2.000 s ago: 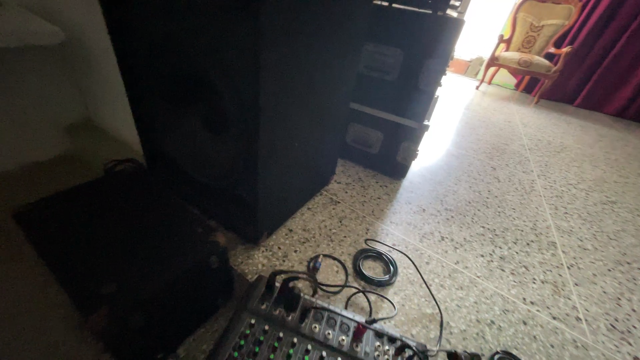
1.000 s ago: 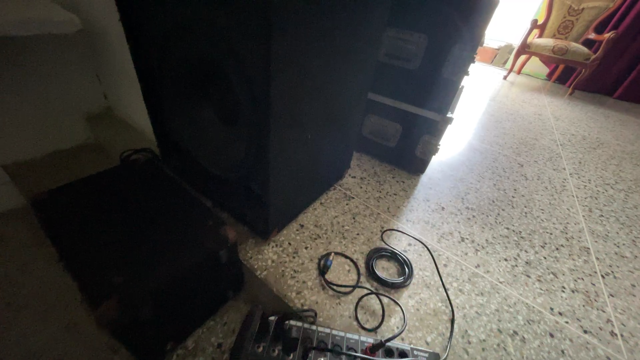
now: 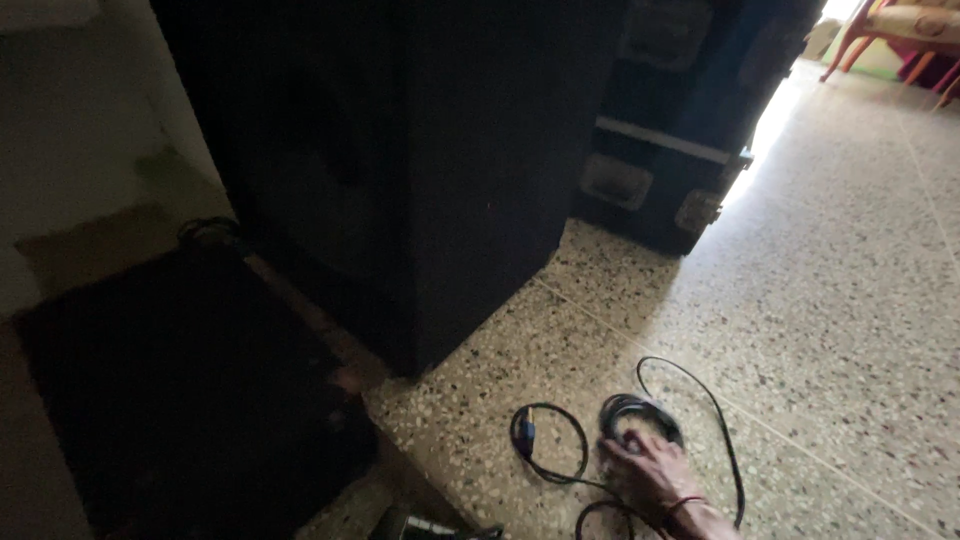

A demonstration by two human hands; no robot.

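Observation:
My right hand [image 3: 656, 465], with a thin dark band at its wrist, reaches in from the bottom right, palm down. Its thumb and fingers are at the near side of a coiled black cable [image 3: 641, 401] on the floor; blur hides whether they grip it. Left of the coil, a loop of the cable ends in a jack plug [image 3: 528, 431] with a blue sleeve and a gold-coloured tip. Another stretch of cable [image 3: 726, 427] curves round to the right. The top edge of an audio mixer [image 3: 427, 529] shows at the bottom edge. My left hand is out of view.
A large dark speaker cabinet [image 3: 420, 187] stands behind the cables. Beyond it are dark cases [image 3: 652, 165] with recessed handles. A low black box [image 3: 187, 397] lies at the left. A wooden armchair [image 3: 911, 30] stands at the top right on the speckled floor.
My right hand has come into view at the coiled cable; neither earlier frame shows it. The view has shifted, and less of the mixer shows.

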